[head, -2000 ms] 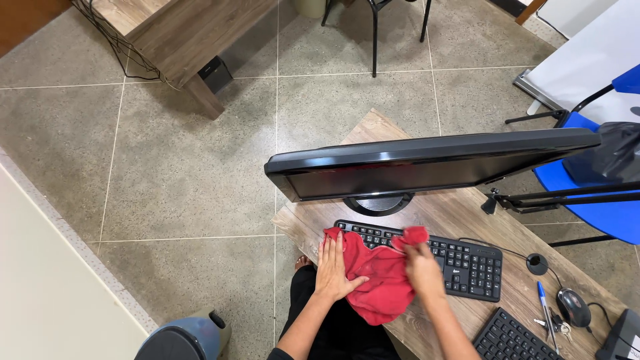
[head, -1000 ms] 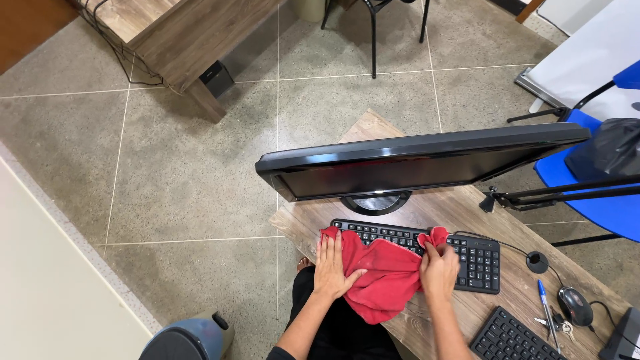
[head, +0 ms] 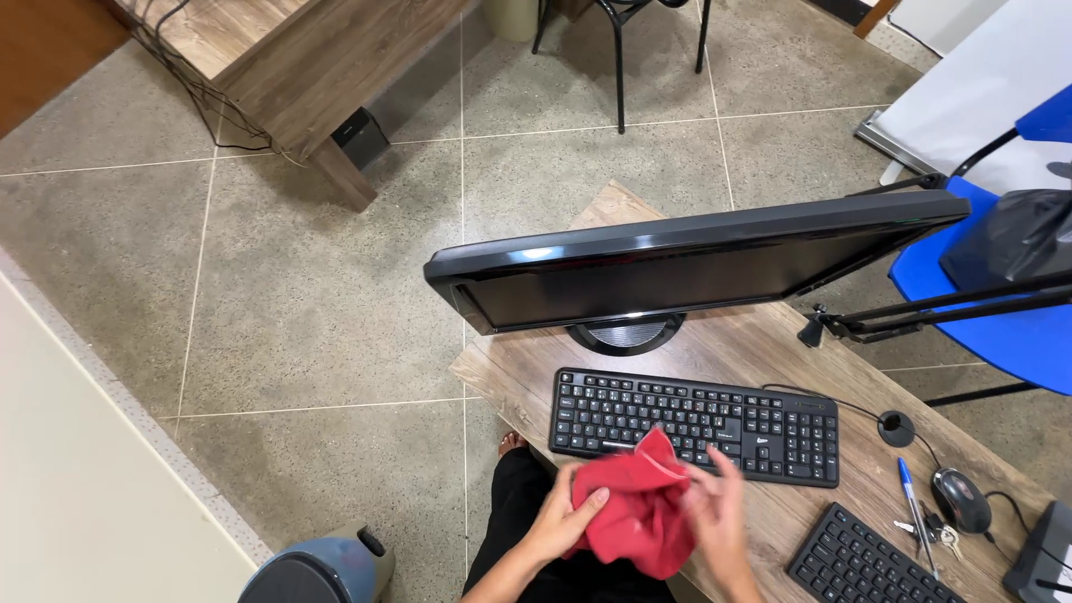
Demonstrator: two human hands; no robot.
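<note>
A bunched red cloth (head: 636,511) is held up at the front edge of the wood-look desk, its top corner overlapping the lower edge of a black keyboard (head: 662,419). My left hand (head: 569,515) grips the cloth's left side, thumb on top. At its right side is my right hand (head: 712,507), blurred, its fingers at the cloth; whether they grip it I cannot tell. Behind the keyboard stands a black monitor (head: 695,272) on a round base (head: 626,335).
Right on the desk lie a second keyboard (head: 867,557), a blue pen (head: 913,494), keys (head: 946,536) and a mouse (head: 961,500). A black clamp arm (head: 946,311) crosses the desk's right edge beside a blue chair (head: 997,310). A bin (head: 327,569) stands lower left.
The cloth, earlier spread over the keyboard's left part, is now bunched and nearer my body, leaving most of the keys uncovered. Both hands have moved back toward me.
</note>
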